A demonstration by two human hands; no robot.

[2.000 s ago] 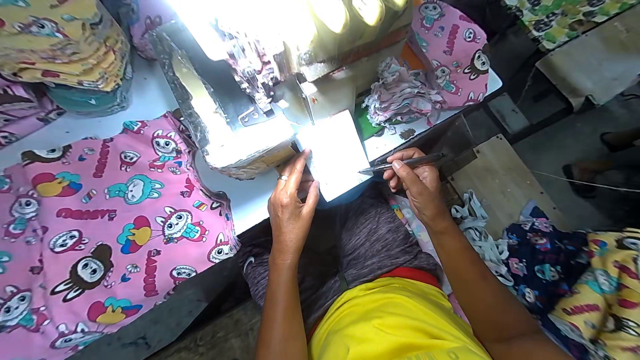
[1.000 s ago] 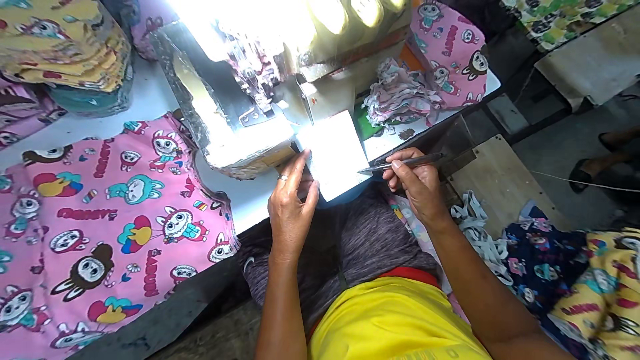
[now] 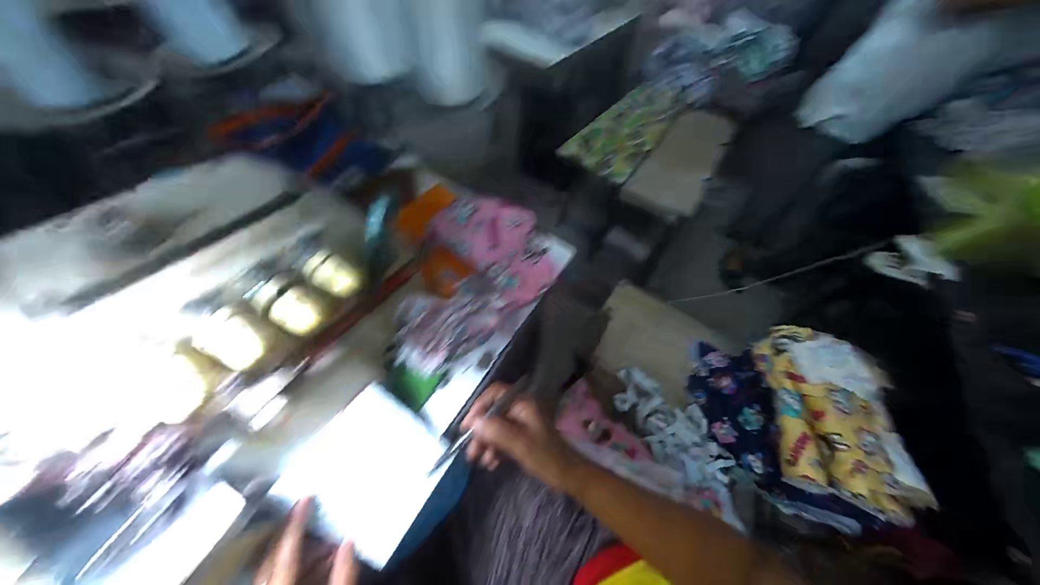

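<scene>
My right hand (image 3: 510, 429) grips a dark pen (image 3: 463, 445), its tip at the right edge of a white sheet or pad (image 3: 366, 467) that is washed out by glare. Low in the frame, the blurred fingers of my left hand (image 3: 313, 552) lie at the sheet's lower left edge; the rest of that hand is out of view. Just left is a brightly lit sewing machine (image 3: 146, 471). Bunched pink fabric (image 3: 447, 325) lies beyond the sheet, beside a small green piece (image 3: 414, 383). The whole view is blurred.
Thread spools or cones (image 3: 296, 309) stand on the machine. Right of my forearm are white fabric scraps (image 3: 666, 422), dark blue printed cloth (image 3: 731, 406) and yellow printed cloth (image 3: 837, 431). A thin cord (image 3: 780, 276) stretches across behind them. A pale board (image 3: 650, 333) is near my right hand.
The view has swung strongly up and to the right. The pink printed cloth at the left has gone out of view. The pen remains in my right hand at the sheet.
</scene>
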